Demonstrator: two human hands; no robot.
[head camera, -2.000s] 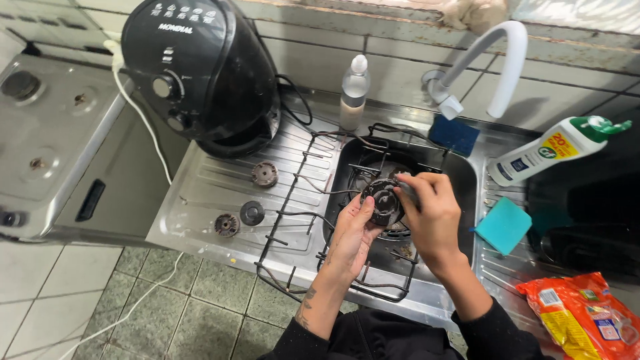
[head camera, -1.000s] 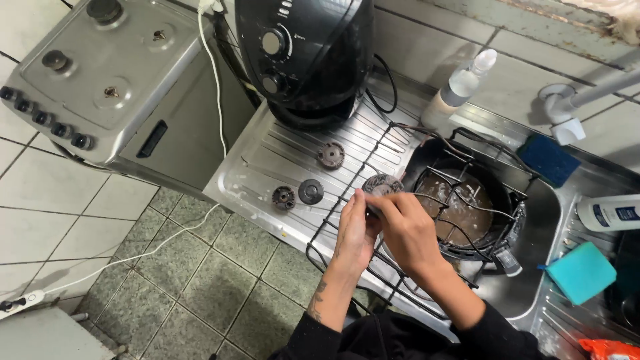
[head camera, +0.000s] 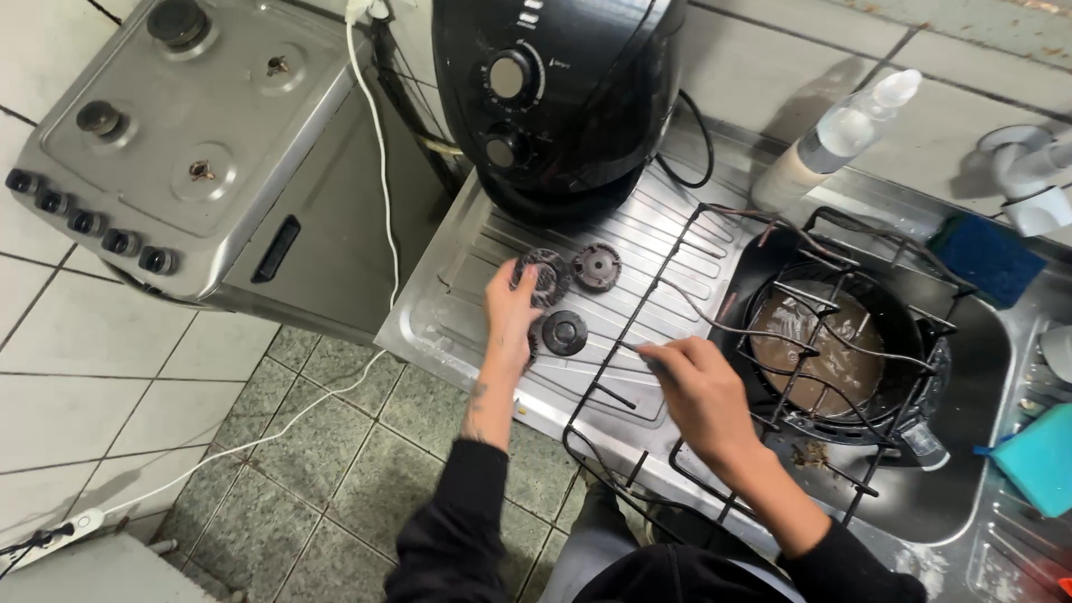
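My left hand (head camera: 512, 318) grips a sudsy round burner part (head camera: 542, 278) over the steel drainboard (head camera: 502, 226). Beside it lie a grey burner base (head camera: 597, 267) and a dark burner cap (head camera: 565, 333); another burner part is mostly hidden behind my left hand. My right hand (head camera: 699, 389) pinches a small dark thing, too blurred to name, near the edge of a black wire stove grate (head camera: 618, 342). The grate spans the drainboard and the sink basin (head camera: 963, 502), above a black round pan (head camera: 909, 335) of murky brown water.
A black air fryer (head camera: 569, 100) stands at the drainboard's back, near a plastic bottle (head camera: 825, 146). A blue scouring pad (head camera: 988, 260), the faucet (head camera: 1026, 180) and a turquoise sponge (head camera: 1038, 461) are at the right. The gas stove (head camera: 167, 151) stands left; a white cord (head camera: 289, 431) crosses the floor.
My hands were together over the grate and have parted. The left one has moved left over the drainboard with the burner part. The view has swung left.
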